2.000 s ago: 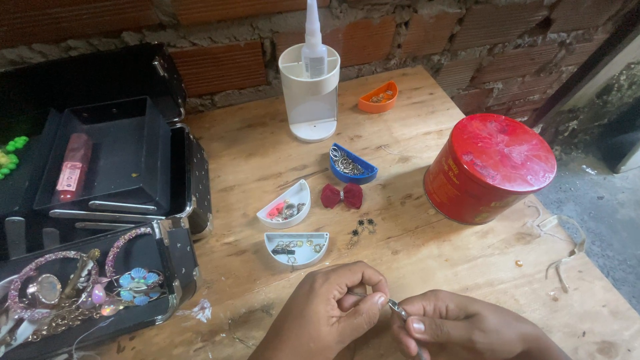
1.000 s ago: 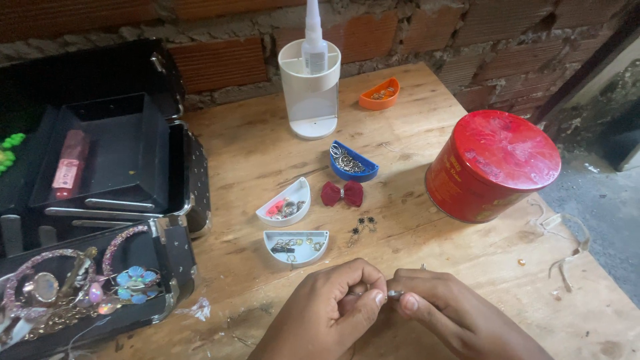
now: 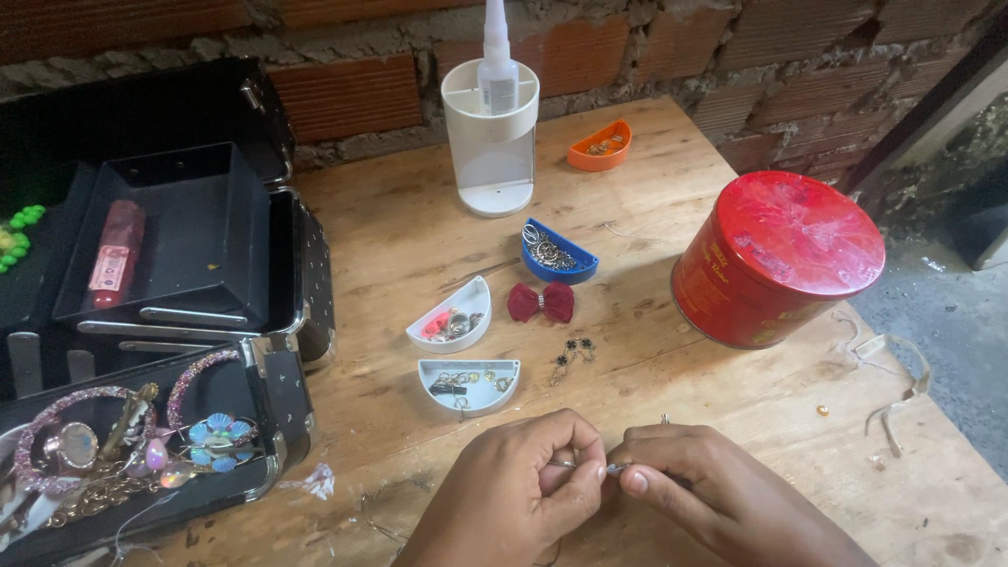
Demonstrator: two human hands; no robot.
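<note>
Low over the front of the wooden table, my left hand pinches a small metal jewelry piece between thumb and forefinger. My right hand meets it fingertip to fingertip, also closed on the small shiny piece, which the fingers mostly hide. Just beyond lie a dark-beaded chain and a dark red fabric bow with a sparkling centre. Left of these, a grey half-round tray and a white one hold small jewelry parts. A blue tray contains metal rings and chain.
An open black case with bracelets stands at left. Toward the brick wall are a white holder with a glue bottle and an orange tray. At right are a red round tin and a pale strap.
The metal piece showed more between my fingers two seconds ago; now my right fingers cover more of it. Both hands stay close together in about the same place.
</note>
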